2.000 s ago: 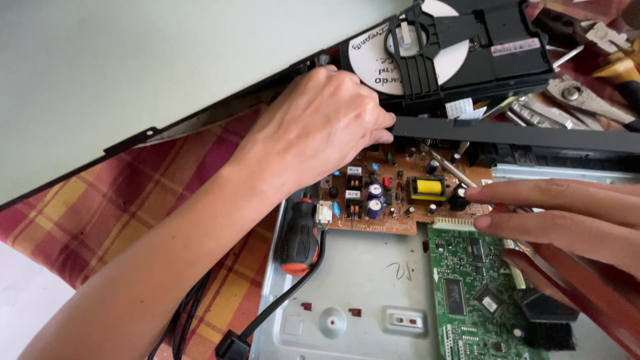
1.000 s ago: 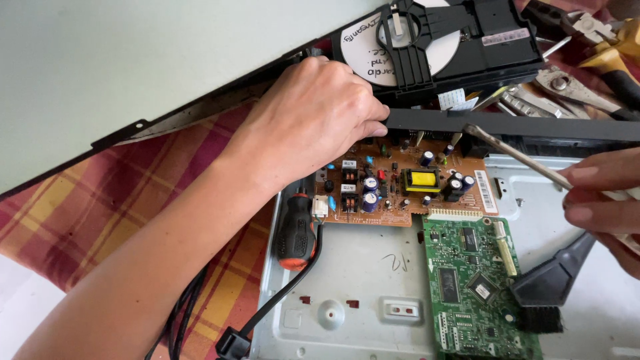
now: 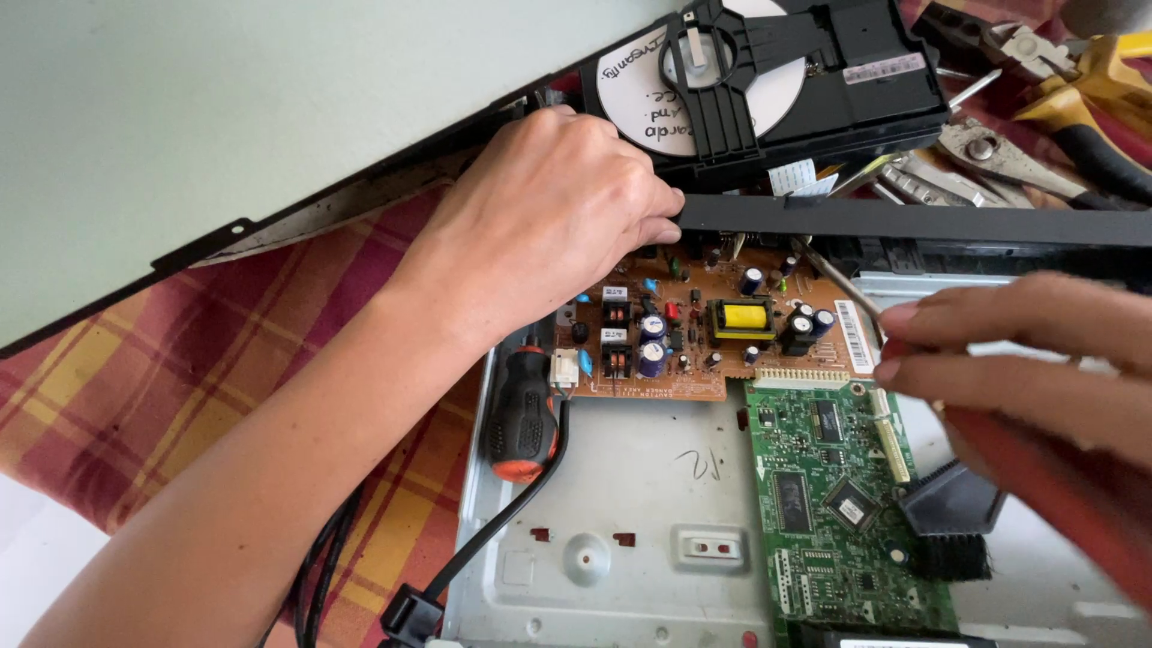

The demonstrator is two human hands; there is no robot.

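Observation:
My left hand [image 3: 576, 193] grips the black plastic front panel [image 3: 900, 219] near its left end, its fingertips hidden against the panel. My right hand [image 3: 981, 360], blurred, holds a thin metal-shafted tool [image 3: 841, 281] with a reddish handle; the tip meets the panel's lower edge. Below that edge lies the brown power supply board [image 3: 702, 360] with a yellow transformer [image 3: 742, 317]. Joined to it is a green circuit board [image 3: 841, 504]. Both boards sit in the metal chassis [image 3: 630, 477]. A small black brush [image 3: 949, 513] rests partly over the green board.
A black-and-red screwdriver [image 3: 524, 409] lies at the chassis's left edge beside a black power cable [image 3: 504, 522]. Behind the panel stands a disc drive [image 3: 837, 81] holding a marked white disc [image 3: 630, 99]. Pliers [image 3: 1008, 157] and other tools lie at upper right. A large pale cover [image 3: 225, 108] fills the upper left.
My right hand has lifted off the boards, and the tool's tip has moved left and up to the panel's lower edge. My left hand has kept its place on the panel.

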